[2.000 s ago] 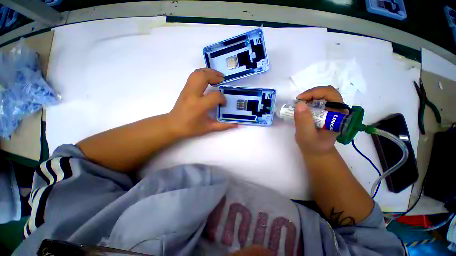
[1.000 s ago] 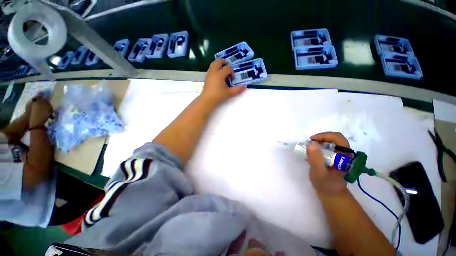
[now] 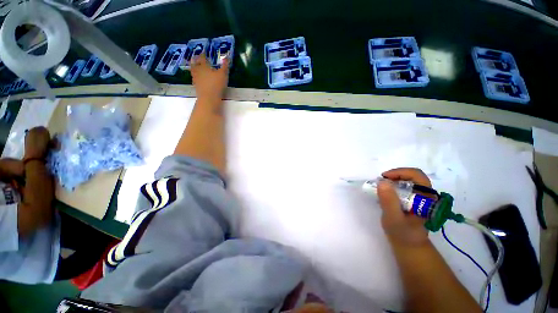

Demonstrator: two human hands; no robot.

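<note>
My left hand reaches onto the green conveyor, fingers apart. Its fingertips overlap the near ends of two light-blue housings, a left one and a right one, with black parts inside. Whether it grips them is unclear. My right hand holds the glue syringe above the white paper, its thin tip pointing left. The green air cap and clear air hose are at its rear.
More housing pairs lie on the conveyor at centre and right. A phone and pliers lie right. A bag of small parts, another person's arm and a white roll on a frame are left.
My left hand let go of the housing pair, now on the conveyor, and moved left to two other housings. My right hand still holds the syringe, almost unmoved since one second ago.
</note>
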